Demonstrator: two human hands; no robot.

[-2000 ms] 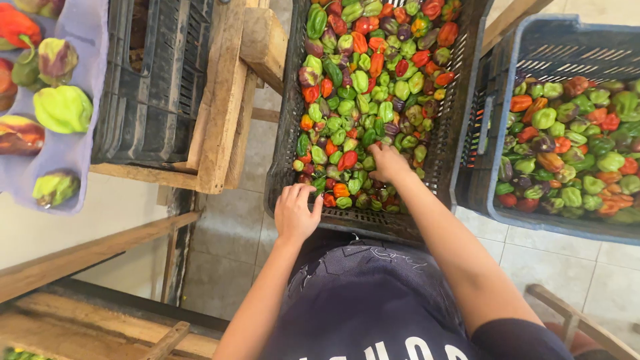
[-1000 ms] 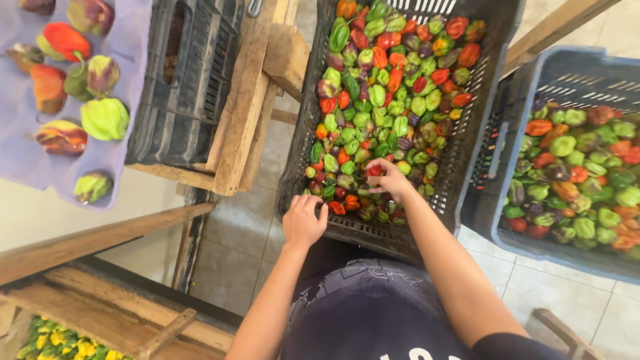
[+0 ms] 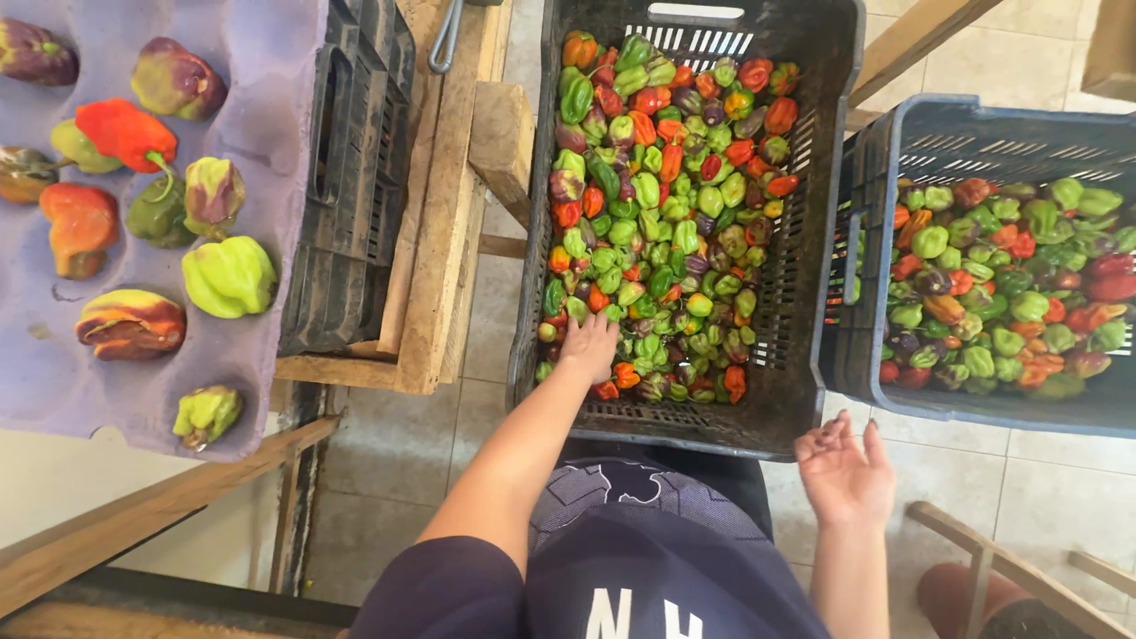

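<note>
A black plastic crate (image 3: 683,426) in front of me holds a layer of small green, red, orange and purple chili peppers (image 3: 661,235). Inside its near left part, my left hand (image 3: 588,344) rests on the peppers with fingers pointing away; whether it grips one is hidden. Outside the crate's near right corner, my right hand (image 3: 848,466) is turned palm up with its fingers apart and curled, and no pepper shows in it. To the right stands a blue-grey plastic crate (image 3: 994,415) with more mixed peppers (image 3: 1003,293).
At the left, a purple molded tray (image 3: 257,53) bears several larger peppers, beside a dark crate (image 3: 359,204) on a wooden stand (image 3: 435,293). A metal hook-like piece (image 3: 444,40) lies on that wood. Wooden rails cross the lower left. Part of a person (image 3: 967,595) shows at lower right.
My left hand has moved from the crate's near edge in over the peppers. My right hand, holding a red pepper one second ago, has left the crate and turned palm up.
</note>
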